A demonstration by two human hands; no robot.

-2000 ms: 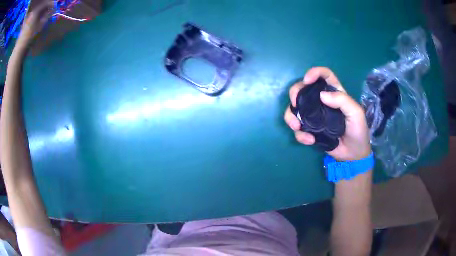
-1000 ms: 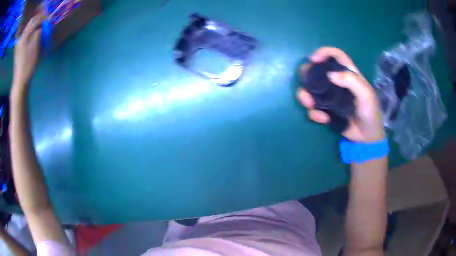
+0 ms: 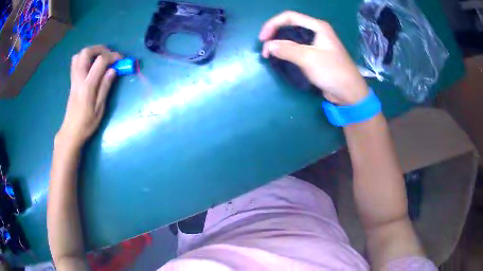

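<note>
My left hand (image 3: 91, 90) holds a blue battery (image 3: 125, 66) in its fingers at the left of the table; one end sticks out past the fingertips, with a faint, blurred lead by it. My right hand (image 3: 323, 58), with a blue wristband, holds a stack of black oval parts (image 3: 294, 69); the palm and fingers partly hide them. A black speaker housing (image 3: 208, 32) with a large oval opening lies on the table between my hands, touched by neither.
A cardboard box of blue batteries and wires (image 3: 59, 21) stands at the far left. A clear plastic bag (image 3: 418, 58) with black parts lies at the right. Housings with blue cells (image 3: 10, 211) are at the left edge. An open carton (image 3: 439, 132) is below the table's right side.
My left hand has come back from the battery box with a blue battery. My right hand still holds the black parts. The view has shifted, and the housing now shows higher and further left.
</note>
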